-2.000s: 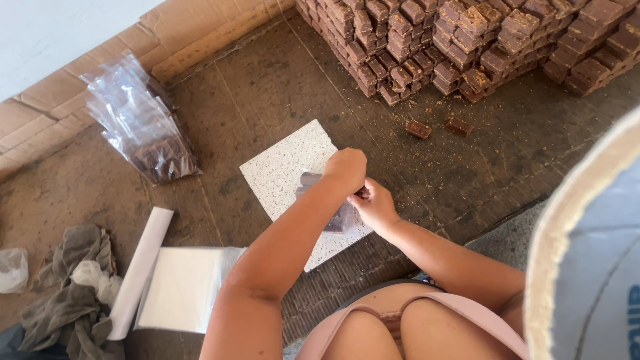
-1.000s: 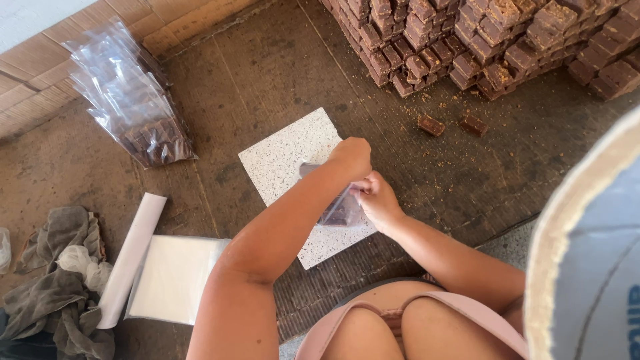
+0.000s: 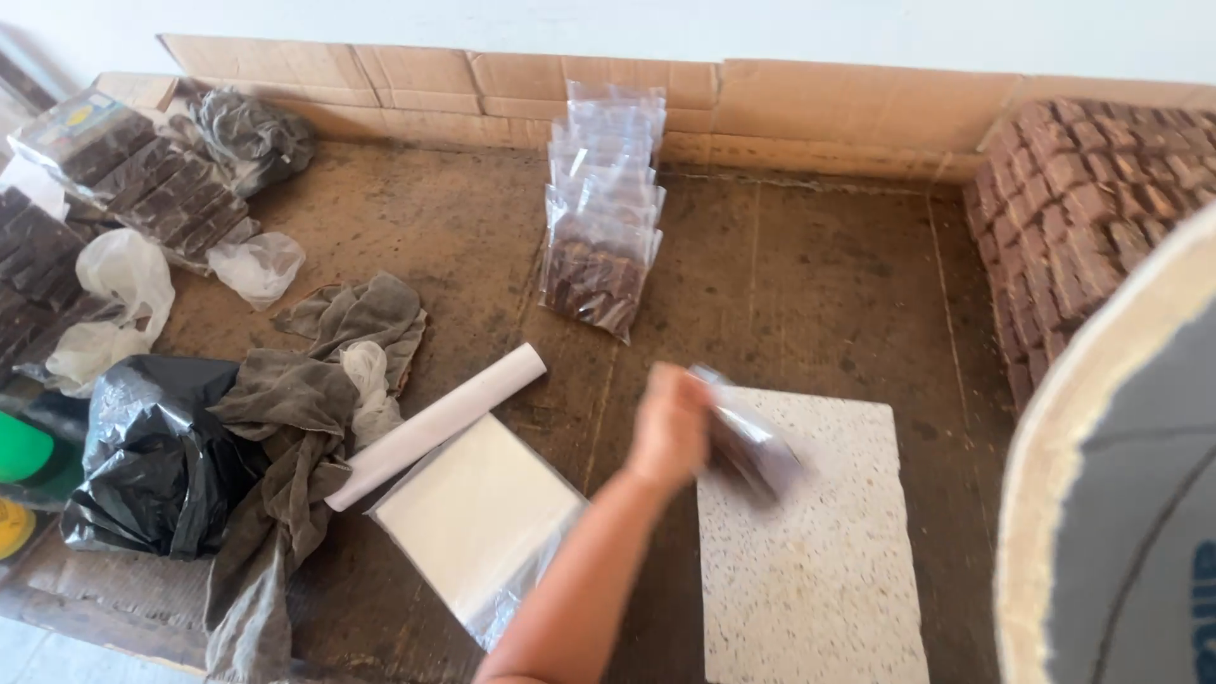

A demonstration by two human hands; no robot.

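My left hand (image 3: 670,423) is closed on the upper end of a clear plastic bag (image 3: 755,451) with dark brown contents, blurred by motion. The bag hangs over the top left part of a white speckled slab (image 3: 812,541). Beyond my hand, filled clear bags (image 3: 598,275) of brown blocks lie overlapped in a row. My right hand is out of the frame. A flat stack of cream sheets in clear plastic (image 3: 480,518) lies left of my forearm.
Brown blocks (image 3: 1073,218) are piled at the right. At the left lie a white roll (image 3: 437,427), grey cloths (image 3: 294,408), a black plastic bag (image 3: 161,456) and wrapped dark blocks (image 3: 180,199). Cardboard (image 3: 598,85) lines the wall. A pale-rimmed object (image 3: 1035,475) blocks the right edge.
My left hand has lifted the bag off the slab's middle toward the row of filled bags. My right hand has let go and left the view. The view has swung left.
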